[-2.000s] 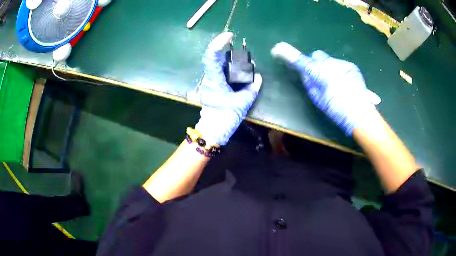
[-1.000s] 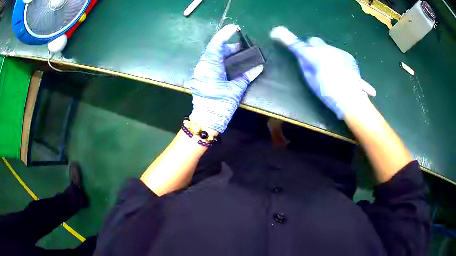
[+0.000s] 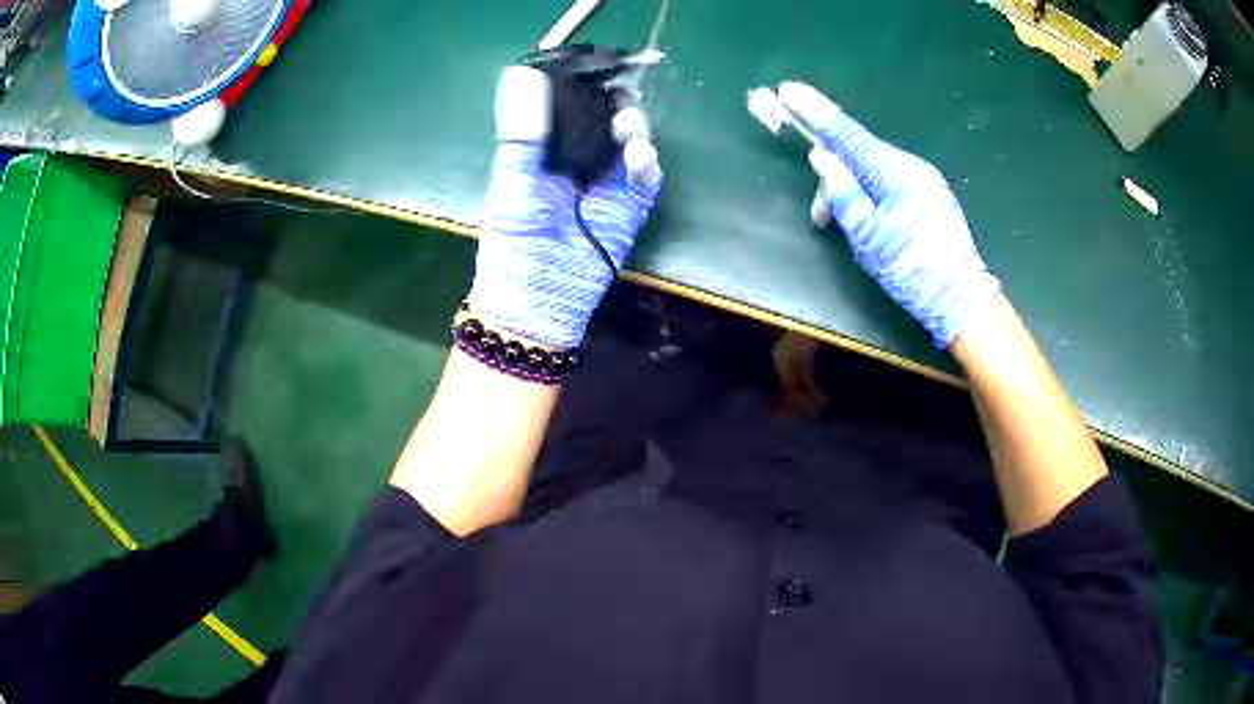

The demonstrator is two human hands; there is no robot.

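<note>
My left hand (image 3: 561,220), in a pale blue-white glove, is closed on a black power adapter (image 3: 585,117) above the bench's front part. The adapter is blurred, and its thin black cord (image 3: 594,237) runs down across my palm towards the wrist. My right hand (image 3: 887,206), gloved alike, is to the right, apart from the adapter. It holds a white brush (image 3: 767,107) whose small head shows past the fingertips; the rest of the brush is hidden in the hand.
The green bench (image 3: 743,248) bears a blue and red fan (image 3: 179,48) at left, a white stick (image 3: 569,24) at the far side, a whitish bottle (image 3: 1152,76) and a small pale scrap (image 3: 1140,195) at right. A green bin (image 3: 62,289) and a person's leg (image 3: 151,578) are at left.
My left hand has moved left and turned palm-up with the adapter, and the cord now shows. My right hand has turned, so the brush head now shows clearly.
</note>
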